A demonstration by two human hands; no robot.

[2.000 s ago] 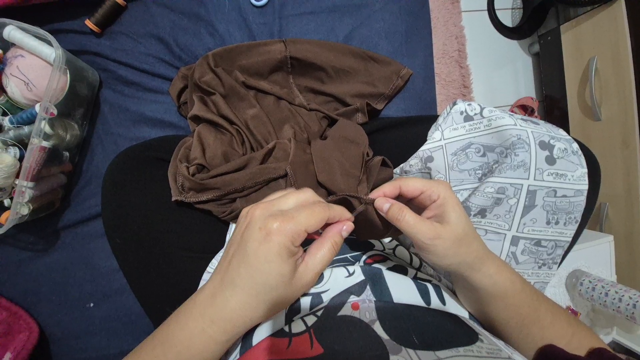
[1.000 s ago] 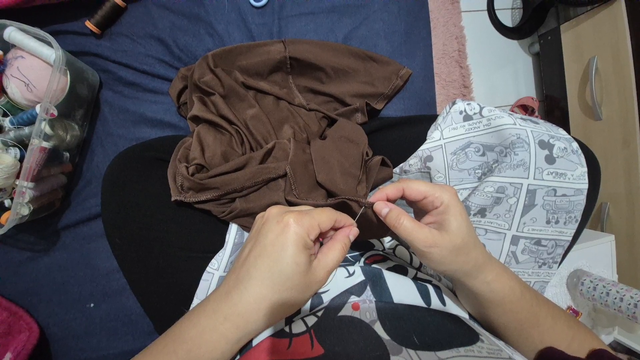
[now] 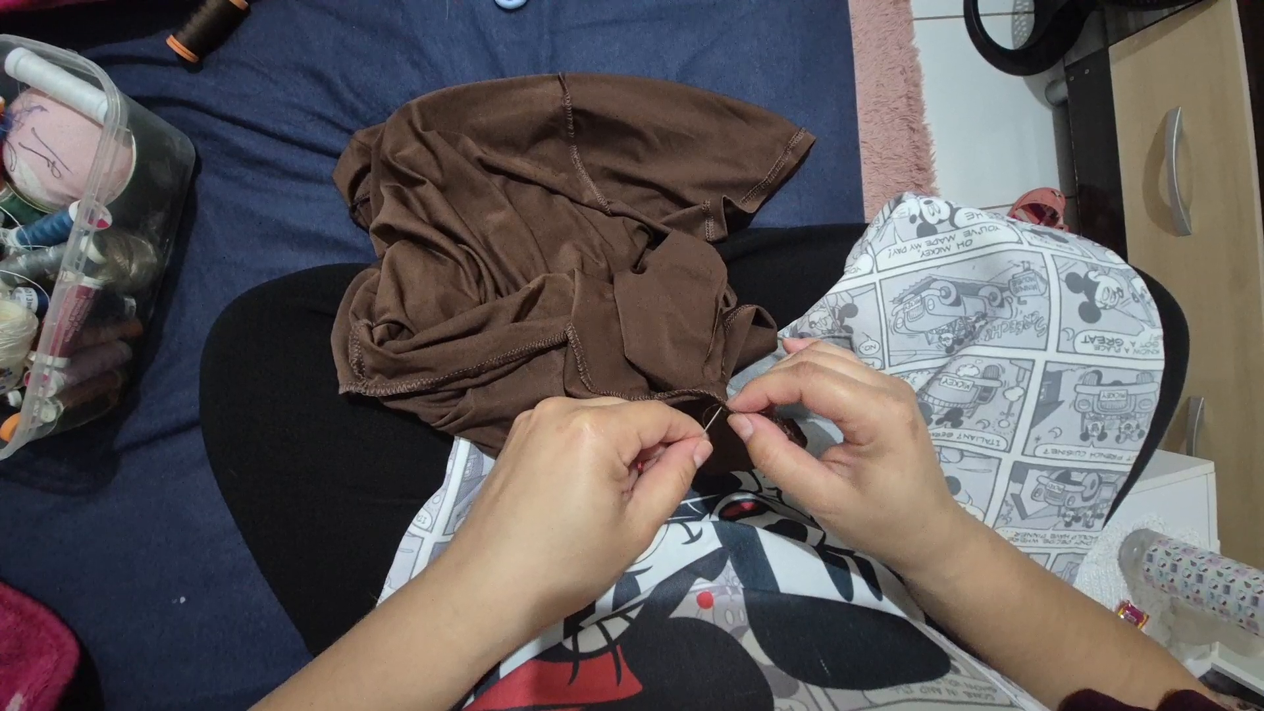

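A brown stretch-fabric garment [image 3: 494, 217] with overlocked seams lies crumpled across my lap, its seams showing. My left hand [image 3: 583, 494] pinches a thin sewing needle [image 3: 713, 419] between thumb and forefinger, close to the garment's lower edge. Touching that edge, my right hand [image 3: 839, 434] grips a bit of the brown fabric between thumb and forefinger. The fingertips of both hands are a short way apart, with the needle between them. Thread at the needle is too fine to make out clearly.
At the left edge stands a clear plastic box [image 3: 148, 227] with thread spools and a pink pincushion [image 3: 64, 148]. A dark brown thread spool [image 3: 207, 28] lies on the blue bedding [image 3: 267, 99]. Wooden drawers [image 3: 1185, 257] stand at the right; a patterned cylinder [image 3: 1200, 583] is at lower right.
The needle shows at my left fingertips in the last two frames; two seconds ago it was not plainly visible. My left hand has shifted slightly, while my right hand stays at the fabric edge.
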